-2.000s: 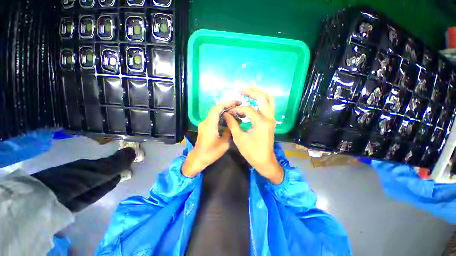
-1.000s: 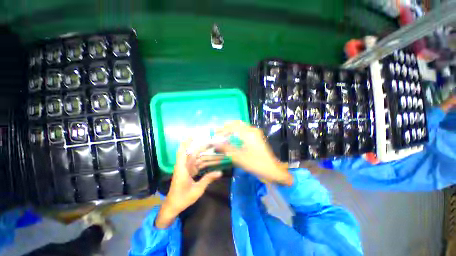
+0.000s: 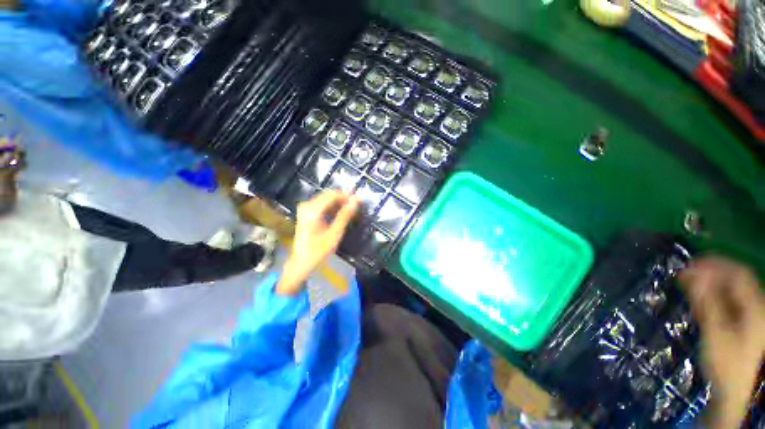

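My left hand (image 3: 319, 230) is over the front pockets of the left black blister tray (image 3: 408, 186), fingertips close together; whether they hold a piece cannot be seen. Rounded-square housings (image 3: 407, 140) with shiny rims fill the tray's rear rows; several front pockets are empty. The bright green tray (image 3: 581, 251) lies right of it, its middle washed out by glare. My right hand (image 3: 728, 323) is blurred at the right edge, over the right blister tray (image 3: 570, 323) of irregular glinting pieces; its fingertips and any held part are unclear.
Two loose units (image 3: 593, 144) lie on the green bench (image 3: 537, 109) behind the trays. Stacked black trays (image 3: 243, 84) and another filled tray (image 3: 151, 50) are at left, near a blue sleeve (image 3: 75, 109). A person in a pale top (image 3: 42, 276) is at lower left. Red items (image 3: 730, 84) are at back right.
My hands have parted from over the green tray: left to the left tray, right to the right tray. The view has swung left and tilted.
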